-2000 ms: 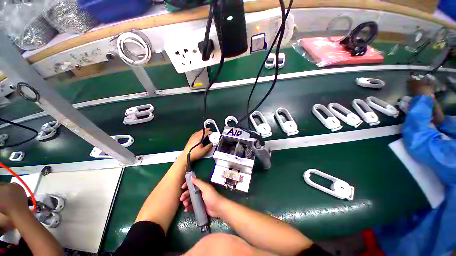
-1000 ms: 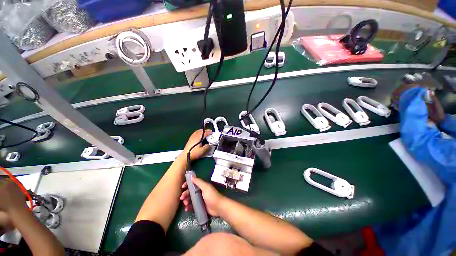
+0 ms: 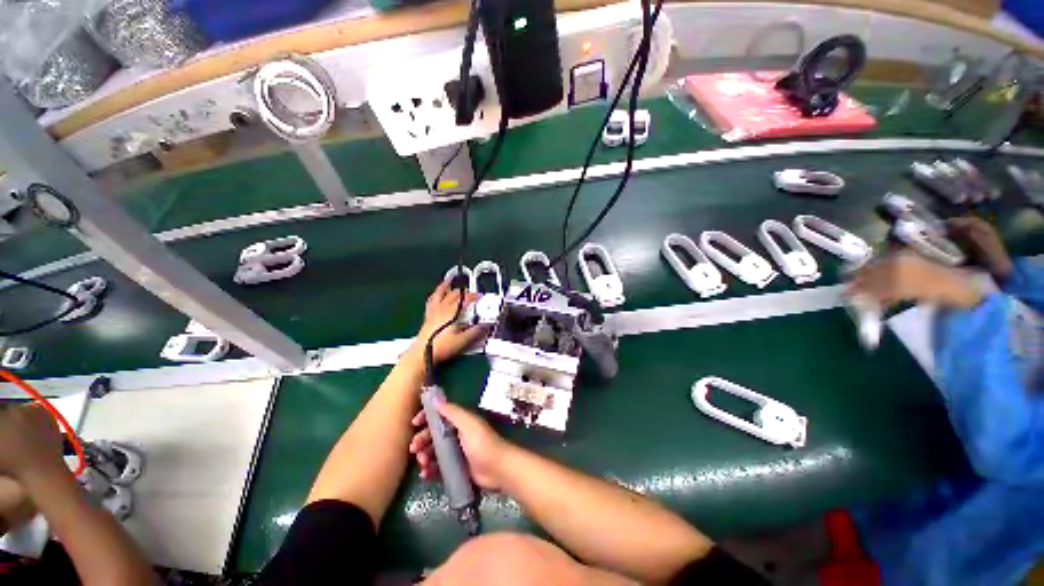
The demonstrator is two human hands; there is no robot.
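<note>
My right hand (image 3: 456, 444) is closed around a grey electric screwdriver (image 3: 450, 450), its cord running up from the upper end and its bit end pointing towards me. My left hand (image 3: 450, 317) is at the belt's near rail, its fingers against the solid ends of two white looped housings (image 3: 488, 300); whether it grips one is unclear. The white screw feeder marked "A1P" (image 3: 528, 378) stands right of both hands, with a grey cylinder (image 3: 599, 349) beside it. Another white housing (image 3: 750, 412) lies flat on the green bench to the right.
Several white housings (image 3: 691, 264) lie on the green belt behind the metal rail (image 3: 675, 317). Black cords (image 3: 629, 149) hang down behind the feeder. A slanted metal post (image 3: 172, 263) stands at left. A co-worker's blue sleeve (image 3: 985, 378) is at right; another person's arm (image 3: 80, 515) is at left.
The belt housings have shifted left. My left hand has moved slightly and its thumb shows more. The right co-worker's hands have come closer, one with a white piece. My right hand is nearly unchanged.
</note>
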